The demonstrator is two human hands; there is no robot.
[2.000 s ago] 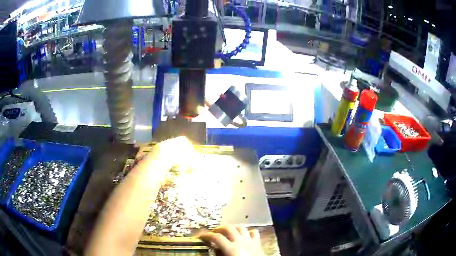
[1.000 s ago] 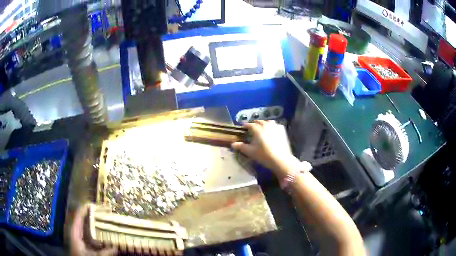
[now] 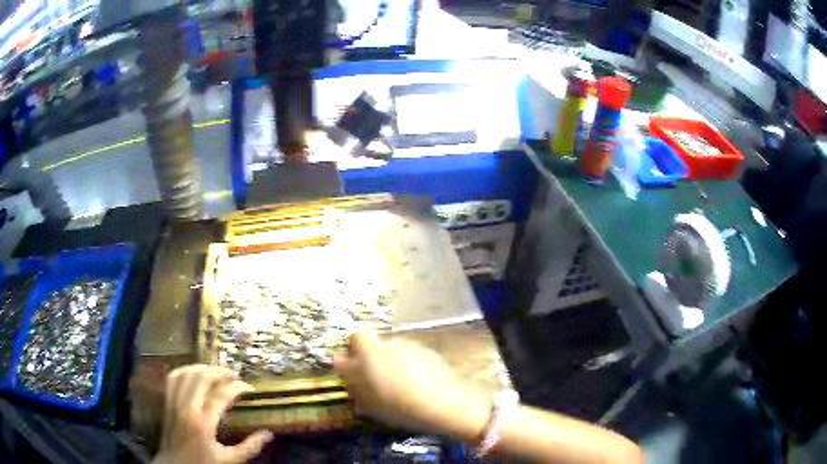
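Note:
A brass-coloured fixture with a row of slots lies along the near edge of the metal plate. My left hand is on its left end, thumb at the front and fingers over the top. My right hand is at its right end, fingers curled; whether it grips anything is hidden by blur. Behind the fixture, small silvery metal parts are heaped on the plate. A second fixture lies at the far end of the plate, below the laser head, with no hand on it.
A brass-coloured rail runs along the plate's left side. Blue trays of parts stand at left. The grey hose hangs behind. At right, the green bench holds a white fan, spray cans and a red bin.
My right hand has left the fixture it held over the right of the plate and come to the near one. The far fixture now lies under the laser head. The near fixture now lies at the plate's edge.

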